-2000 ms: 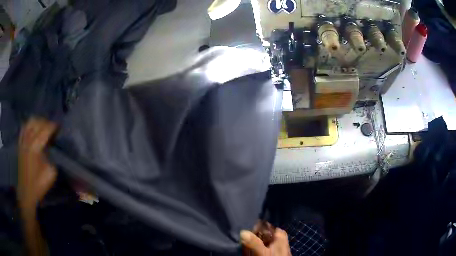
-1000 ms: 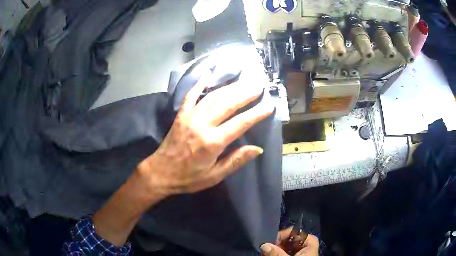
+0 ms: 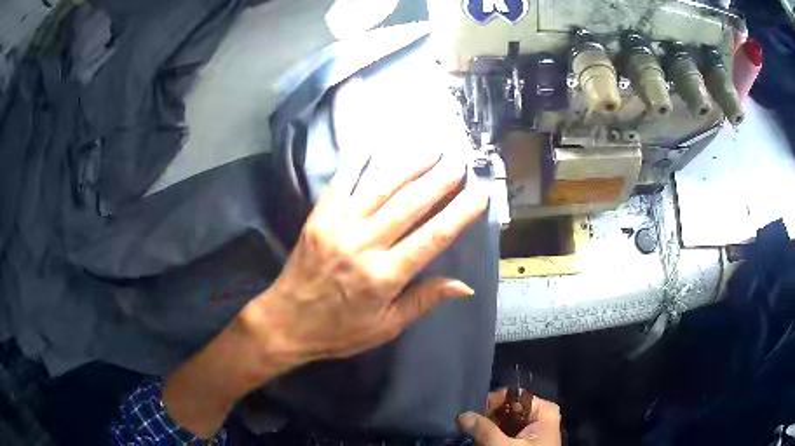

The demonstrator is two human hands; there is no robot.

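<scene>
The dark-grey cloth panel (image 3: 436, 348) lies left of the overlock machine (image 3: 601, 165), its right edge at the presser foot area (image 3: 479, 157); lamp glare washes out its upper part. My left hand (image 3: 375, 253) lies flat on the panel, fingers spread, fingertips in the glare near the foot. My right hand (image 3: 514, 422), at the bottom edge and partly cut off, holds rusty thread snips (image 3: 518, 408), blades pointing up. Its thumb is at the panel's lower right corner; whether it pinches the cloth is hard to tell.
Grey work pile (image 3: 96, 113) at left. Yellow-framed opening (image 3: 540, 264) in the table edge below the machine. Tension knobs (image 3: 597, 78) on its front. Pale thread waste (image 3: 669, 296) hangs right of the slot. White board (image 3: 741, 187), pink-red cone (image 3: 746, 65) and navy pieces (image 3: 758, 287) at right.
My left hand has come from the far left onto the panel beside the foot. My right hand has moved slightly right. The stretched panel now lies lower and flatter, with a fold near the glare.
</scene>
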